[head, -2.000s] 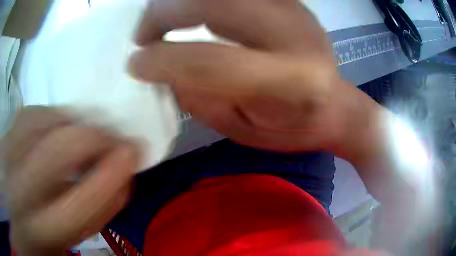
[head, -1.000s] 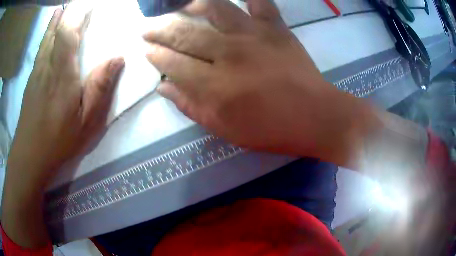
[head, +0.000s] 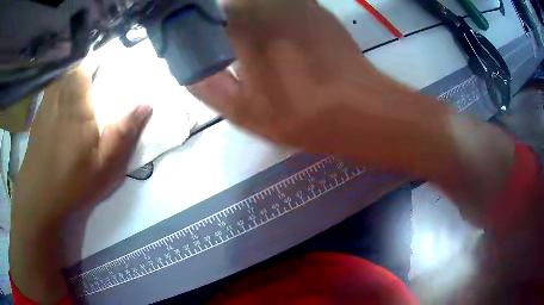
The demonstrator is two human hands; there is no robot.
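Note:
A pale cloth piece (head: pixel 161 128) lies on the white machine bed under the lit sewing machine head (head: pixel 194 44). The lamp glare washes out its upper part. My left hand (head: pixel 89 125) lies flat on the cloth's left side, fingers extended and thumb on top. My right hand (head: pixel 298 83) is blurred, raised beside the grey rounded end of the machine head. Its fingertips are partly hidden behind the machine, and I cannot tell whether it holds anything.
A red stick (head: pixel 380 19) lies on the bed beyond my right hand. Black-handled scissors (head: pixel 477 47) and a green-handled tool (head: pixel 475 13) lie at the right. A printed ruler scale (head: pixel 238 217) runs along the grey front edge. A small grey tab (head: pixel 142 171) shows below the cloth.
The cloth was in both raised hands, then lay flat under them. The machine head now covers more of the upper left. My right hand has moved off the cloth, up to the head's right side.

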